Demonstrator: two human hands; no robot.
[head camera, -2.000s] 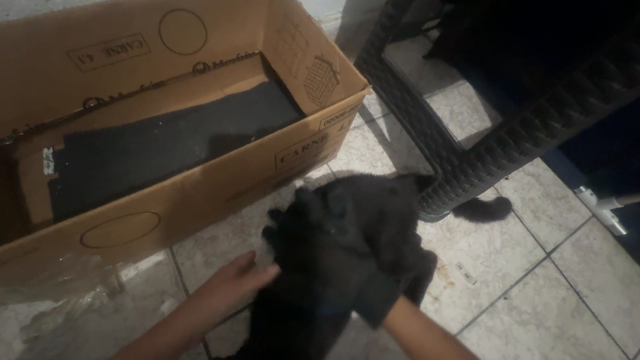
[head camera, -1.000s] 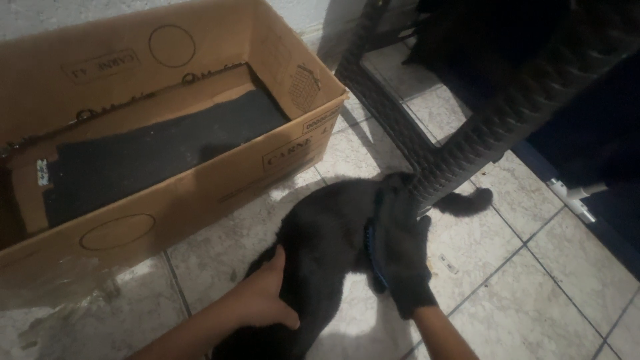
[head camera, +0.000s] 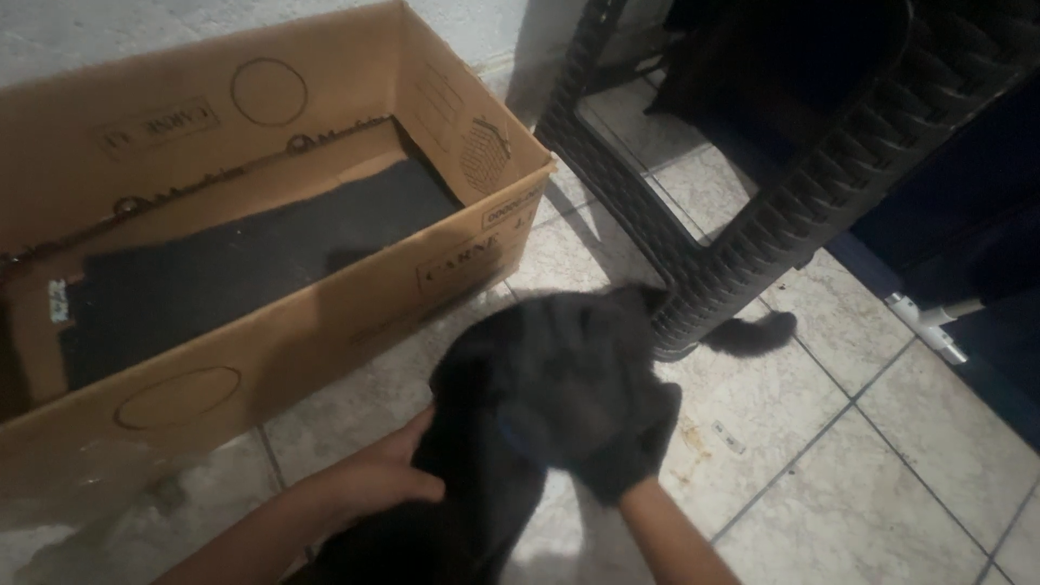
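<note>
A black cat (head camera: 479, 479) stands on the tiled floor between my arms, its tail reaching past the foot of a woven-pattern plastic furniture leg. My left hand (head camera: 398, 471) is bare and rests against the cat's side, thumb spread on the fur; its fingers are partly hidden by the body. On my right hand (head camera: 593, 398) is a black grooming glove with some blue at its edge. It lies over the cat's back, dark on dark, so its fingers are hard to make out.
An open cardboard box (head camera: 374, 301) with a black sheet (head camera: 268, 252) inside stands at the left, by the wall. The black woven-pattern plastic frame (head camera: 747, 236) rises at the right. Beyond it are dark blue fabric and a white tube fitting (head camera: 926, 325). Clear plastic lies at lower left.
My gloved right hand has moved left from near the furniture leg, back along the cat. My left hand remains at the cat's side.
</note>
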